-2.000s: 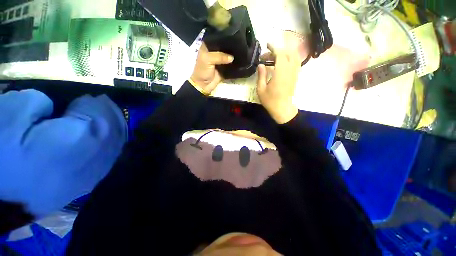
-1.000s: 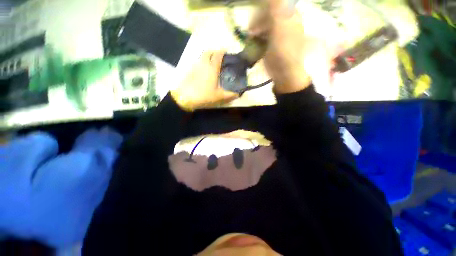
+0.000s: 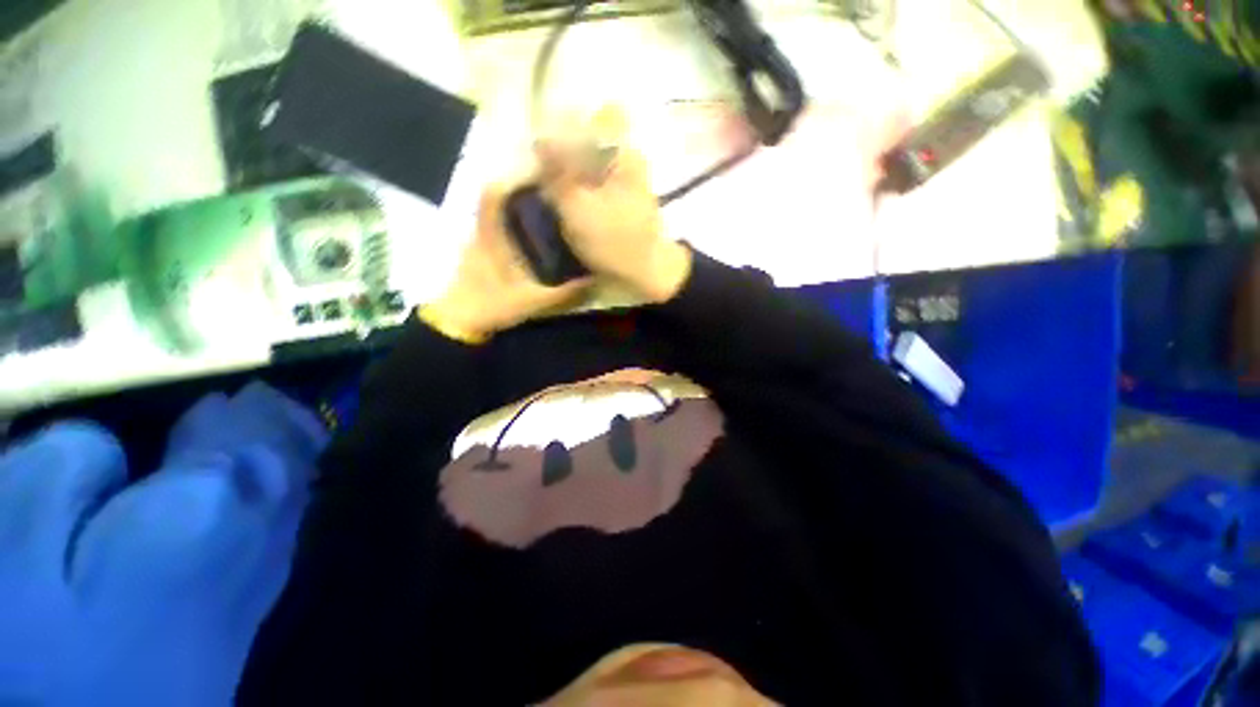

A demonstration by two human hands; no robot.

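A black cube socket [image 3: 542,238] is held low in front of my chest, over the near edge of the bright tabletop. My left hand [image 3: 487,283] grips it from the left and below. My right hand [image 3: 615,221] lies over its right side, fingers blurred, and covers part of it. A thin black cord runs from near my right hand to a coiled black cord [image 3: 760,76] at the back. Whether a tool is in my right hand cannot be told.
A dark flat pad [image 3: 370,113] and green-and-white printed sheets [image 3: 256,256] lie to the left. A power strip [image 3: 967,122] lies right. Blue bins [image 3: 1023,373] stand below right. A person's blue sleeve [image 3: 180,539] is at lower left.
The socket and both hands have moved left. My right hand has come down from above onto the socket. The view has shifted, and the coiled cord shows again at the back.
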